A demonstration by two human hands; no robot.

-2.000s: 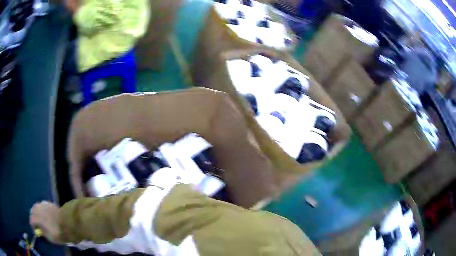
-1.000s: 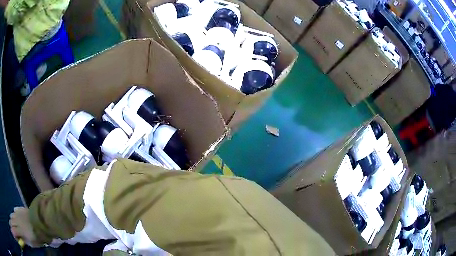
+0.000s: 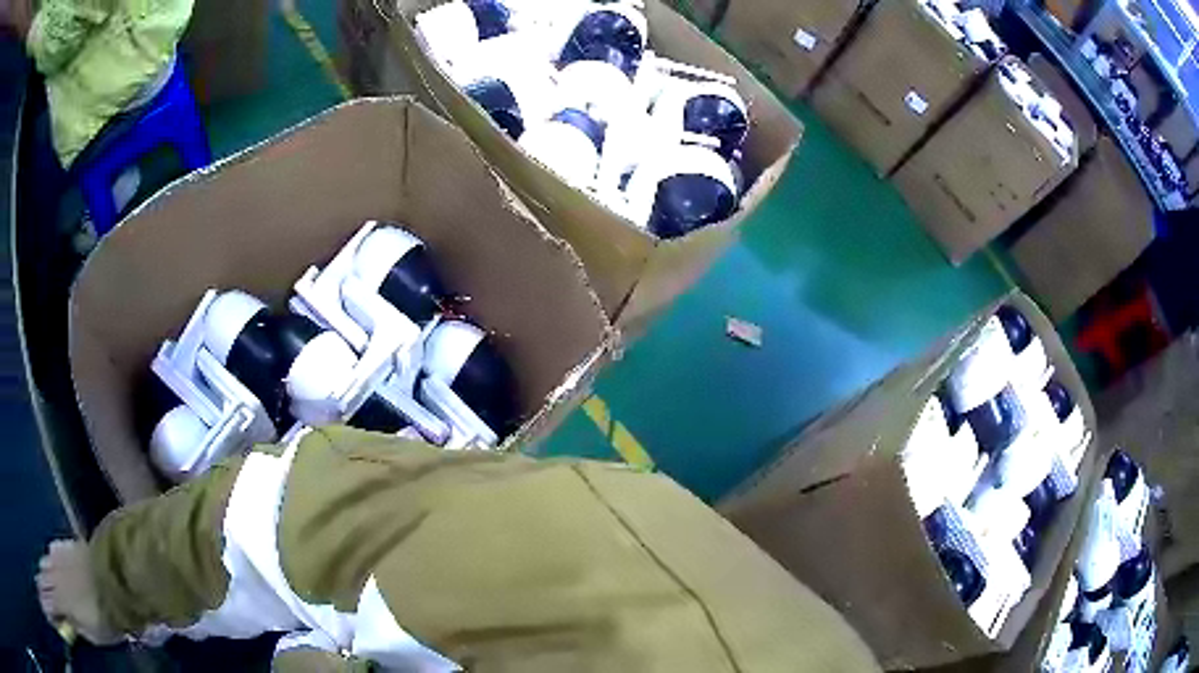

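Observation:
My right hand (image 3: pixel 69 585) is small at the lower left edge, at the end of a khaki sleeve with a white band. Its fingers are curled closed around a small yellow-handled tool (image 3: pixel 66 631), of which only a bit shows below the fist; the rest is hidden. My left hand is out of the picture. Nearest in front of me is an open brown carton (image 3: pixel 316 164), beyond my forearm. White-and-black camera units (image 3: pixel 349 375) lie heaped in it, with thin reddish wire ends at one black dome.
A second open carton (image 3: pixel 598 250) of camera units stands behind; another (image 3: pixel 842 526) is at right. More cartons line the upper right. A blue stool (image 3: pixel 145 132) and a yellow-green garment are upper left. A small flat scrap (image 3: pixel 743 331) lies on the green floor.
The view has turned right and down since the first frame, bringing the right-hand cartons into view. Since the second frame it has shifted slightly. My right hand stays closed at the left edge.

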